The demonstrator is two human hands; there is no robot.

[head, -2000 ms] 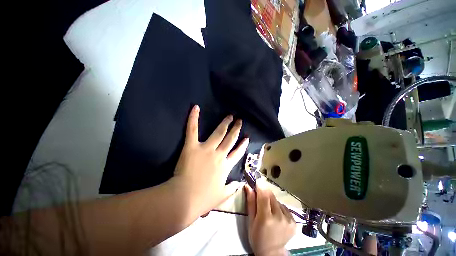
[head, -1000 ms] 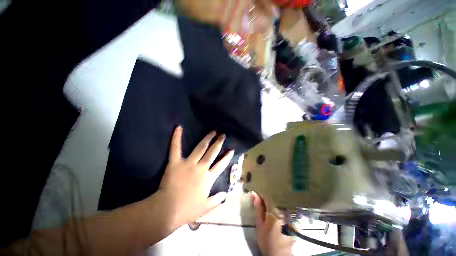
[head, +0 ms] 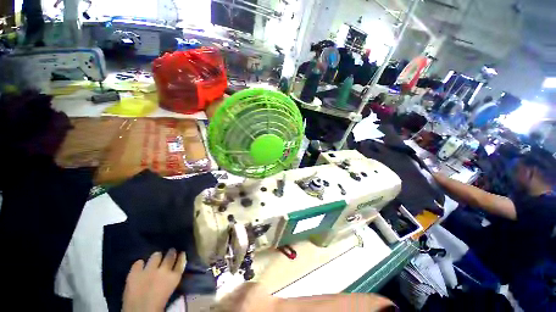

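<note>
The cream sewing machine (head: 274, 219) with a green panel stands in front of me. Black cut fabric (head: 143, 225) lies left of the needle area, over white pieces (head: 82, 250). My left hand (head: 152, 283) lies palm down on the black fabric at the bottom edge, fingers somewhat apart, its lower part cut off. My right hand (head: 247, 298) is blurred and low, just below the needle area, with the forearm stretching right; its fingers and any hold are unclear. The presser foot area (head: 222, 271) is small and partly hidden.
A green clip-on fan (head: 256, 133) stands behind the machine head. Printed cardboard (head: 152, 146) and a red plastic bag (head: 190, 79) lie beyond. Small red snips (head: 288, 251) lie on the bed. A tray (head: 399, 222) is at the machine's right. Another person (head: 530, 207) sits at right.
The view has swung up and levelled, showing the fan, cardboard and room. Both hands now sit at the bottom edge; my left hand is still on the black fabric.
</note>
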